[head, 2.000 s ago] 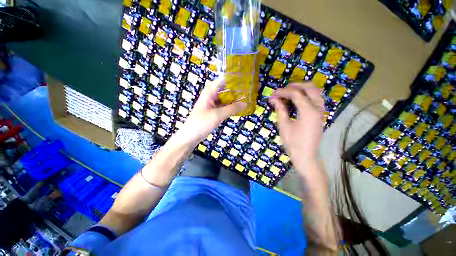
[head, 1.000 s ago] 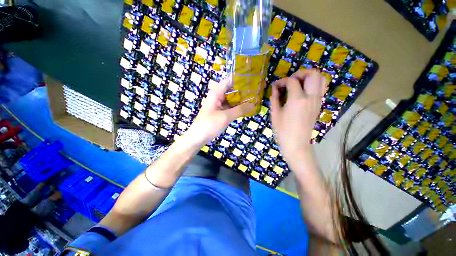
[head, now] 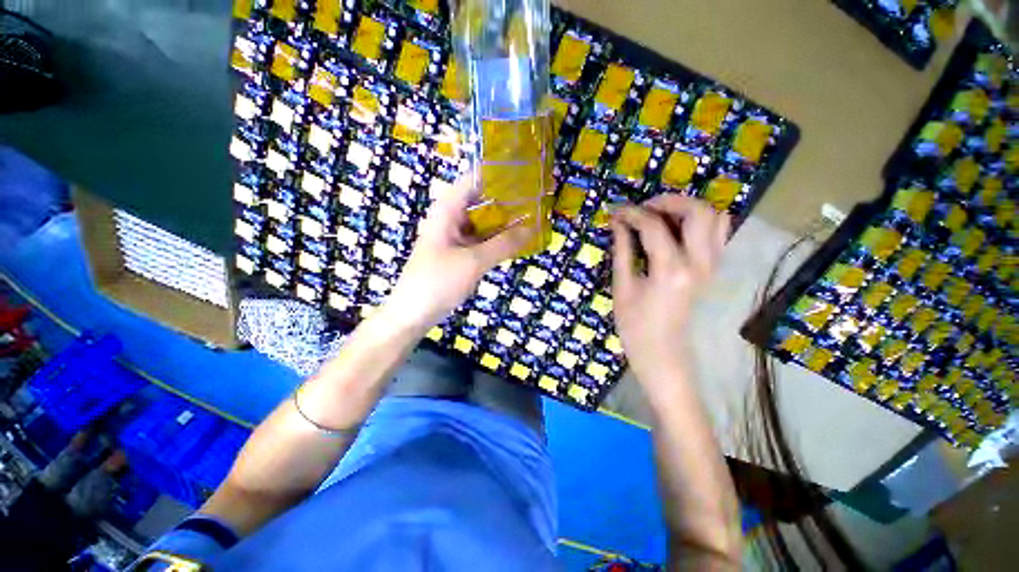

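My left hand holds the amber tape sheet by its lower end, with its clear film reaching up past the frame's top edge. My right hand is over the right part of the black tray, with thumb and fingertips close together. I cannot tell whether a tape piece is between them. Rows of small circuit boards fill the tray. The upper and right rows show amber tape; many left and lower ones show pale squares.
A second tray of boards lies at the right, part of a third at the top right. Brown cardboard lies between them. An open carton of white parts and a white bundle are at the left. Dark strands hang near my right forearm.
The view has shifted, so the trays and my left hand with the sheet appear further left. My right hand sits slightly lower relative to the tray than one second ago.
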